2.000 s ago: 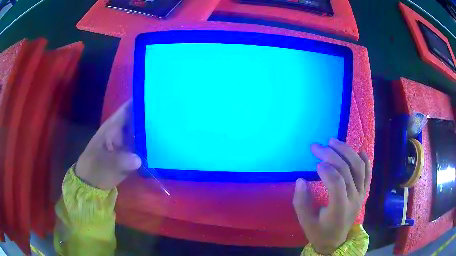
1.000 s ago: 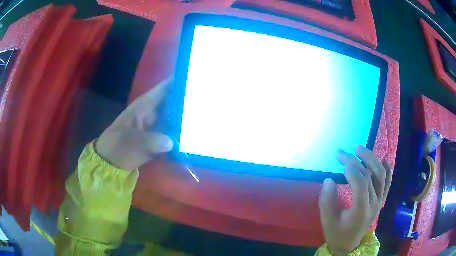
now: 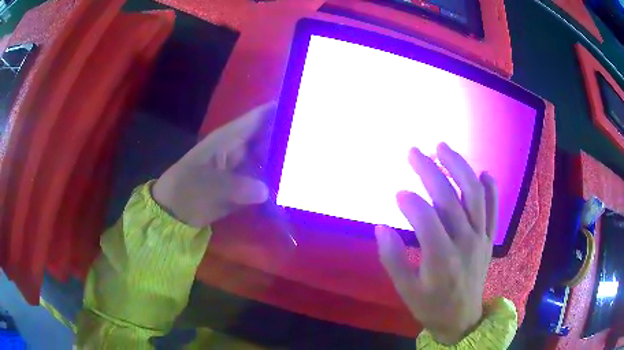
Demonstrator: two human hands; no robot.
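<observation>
A tablet [image 3: 369, 130] with a dark bezel lies on a red foam pad [image 3: 301, 263], tilted in view. Its screen is glaring white, with pink-magenta at the right. My left hand [image 3: 212, 171] is at the tablet's left edge, thumb by the lower left corner, fingers partly hidden behind the edge; it holds the tablet there. My right hand [image 3: 445, 246] is over the lower right of the screen, fingers spread, holding nothing. I cannot tell whether its fingertips touch the glass. A thin glare streak, perhaps clear film, shows below the lower left corner.
Stacked red foam pads [image 3: 75, 137] stand at the left. Another device [image 3: 445, 14] lies on foam at the top. A tape dispenser [image 3: 581, 260] and a dark glossy tablet [image 3: 607, 273] are at the right. Another device on foam lies at the upper right.
The screen has gone from cyan to white with pink-magenta. The view has turned, so the tablet sits further right and more tilted. My right hand has moved inward over the screen.
</observation>
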